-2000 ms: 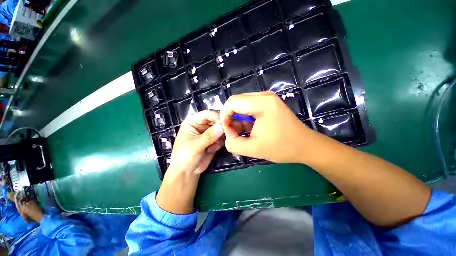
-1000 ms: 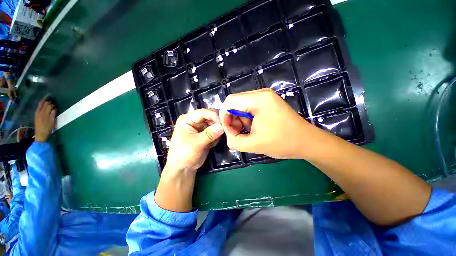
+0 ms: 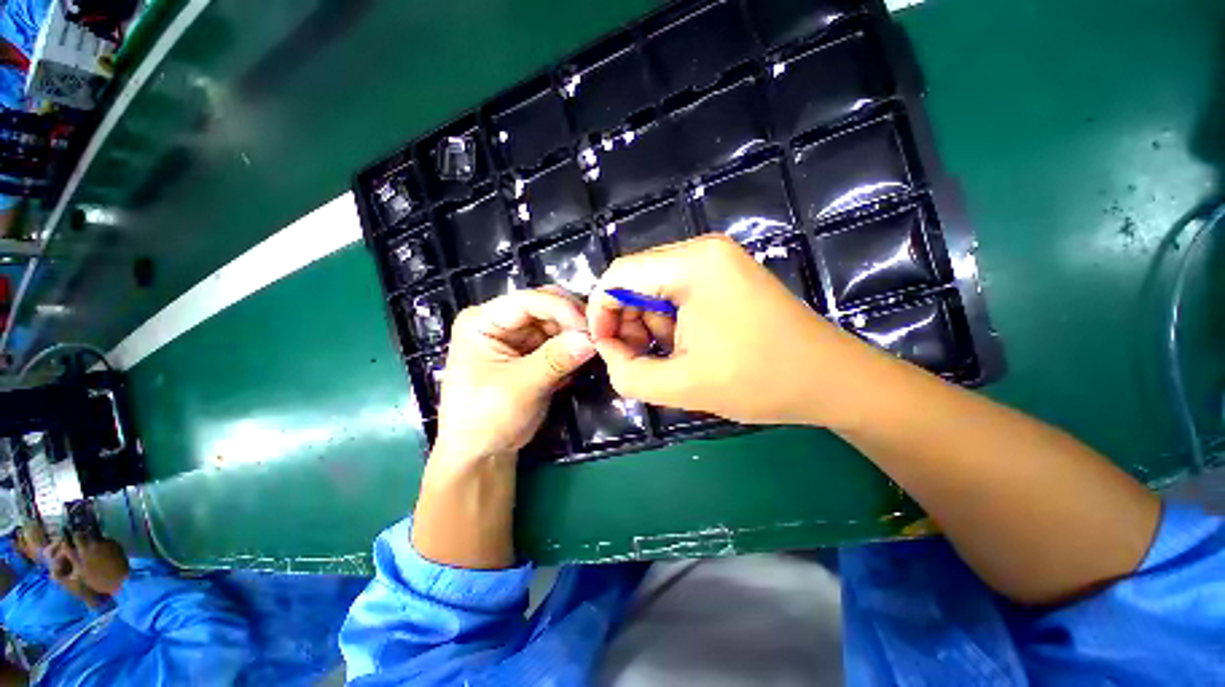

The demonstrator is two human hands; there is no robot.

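Observation:
The glossy black blister tray [image 3: 947,302] lies at an angle on the green surface, under and beyond both hands. My right hand [image 3: 712,329] is bent over the tray's near half and holds a slim blue tool [image 3: 640,302] in its fingers. My left hand [image 3: 504,369] is beside it, thumb and fingers pinched together, and its fingertips meet those of my right hand. What the left fingertips pinch is too small and hidden to make out. Small units with pale detail [image 3: 457,157] sit in the left pockets. Tiny white parts [image 3: 588,159] lie on the ribs.
The green bench [image 3: 282,416] has a white strip [image 3: 249,275] running to the tray's left side. Black equipment [image 3: 108,430] stands at the left, with another person's hands [image 3: 87,561] and blue sleeves near it. Clear tubing [image 3: 1177,336] curves at the right edge.
My left hand has shifted slightly left. The blue tool now lies tilted in my right fingers, a little higher than two seconds ago. The other person's arm has drawn back from the white strip.

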